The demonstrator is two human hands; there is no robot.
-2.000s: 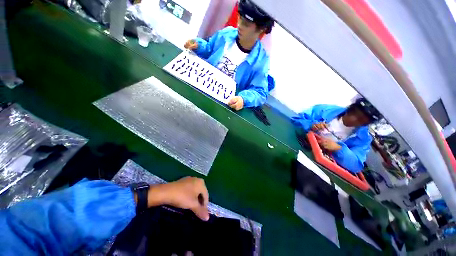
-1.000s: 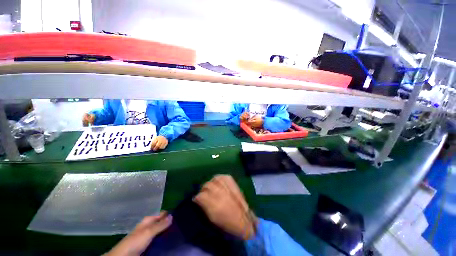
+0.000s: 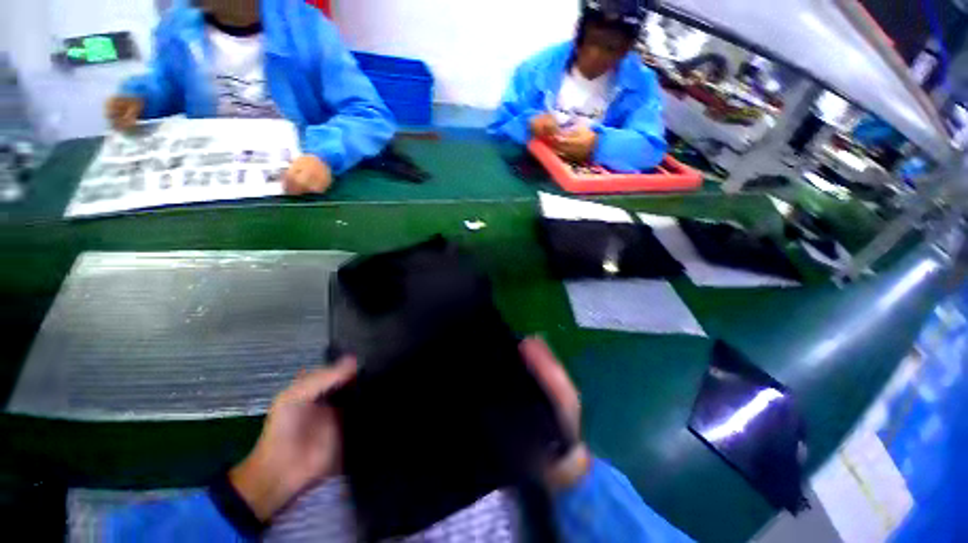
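A flat black housing [image 3: 435,392] is held up, tilted, in front of me above a bubble wrap sheet [image 3: 462,522]. My left hand [image 3: 299,430] grips its left edge, with a dark band at the wrist. My right hand [image 3: 554,403] grips its right edge and is blurred. The fingers under the housing are hidden. The housing is too dark and blurred to show small parts on it.
An empty bubble wrap sheet [image 3: 191,334] lies at left. More black housings [image 3: 610,248] lie beyond at right. A glossy black panel [image 3: 749,419] lies at right. Opposite, two people work at a white board [image 3: 191,164] and a red tray [image 3: 626,180].
The housing has come up between both hands, and my right hand has moved from over it to its right edge. The view has tilted down, so the overhead shelf is mostly out of view.
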